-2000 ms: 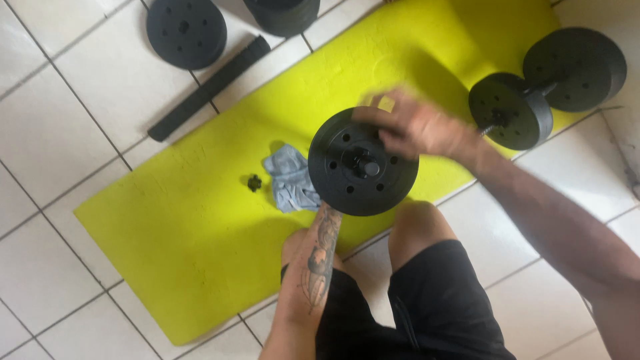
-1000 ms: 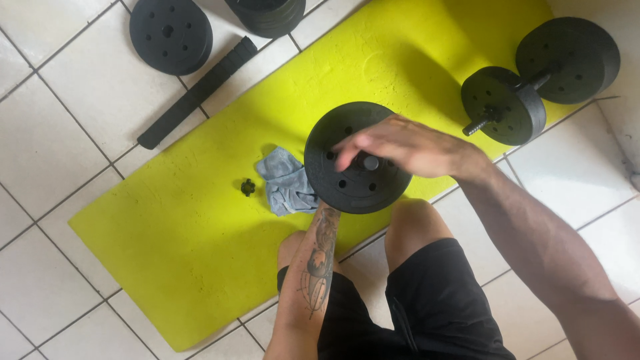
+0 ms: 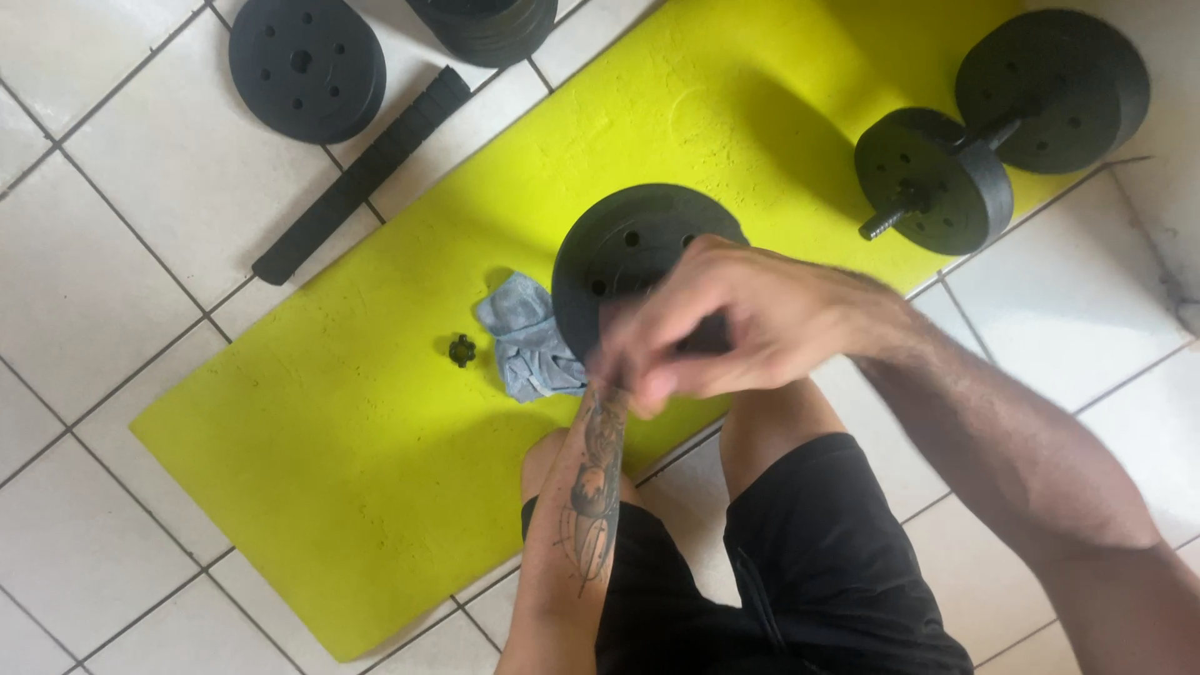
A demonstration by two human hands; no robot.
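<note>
A black weight plate (image 3: 609, 239) with small holes is held up over the yellow mat, above my knees. My left forearm reaches up beneath the plate; the left hand itself is hidden by the plate and my right hand. Across the plate's lower half lies my right hand (image 3: 722, 323), blurred, fingers curled and pointing left; whether it grips anything cannot be told. It covers the plate's centre. Left of the plate, a crumpled grey-blue cloth (image 3: 530, 342) lies on the mat, with a small black star-shaped collar nut (image 3: 462, 351) beside it.
An assembled dumbbell (image 3: 933, 183) stands at the upper right on the yellow exercise mat (image 3: 309, 450). Past the mat's far edge, on white tiles, are a black foam-covered bar (image 3: 361, 178), a loose weight plate (image 3: 305, 66) and stacked plates (image 3: 492, 28). A wall borders the right.
My right hand has moved down and left across the plate, from its upper right edge two seconds ago. The plate stays held in about the same place.
</note>
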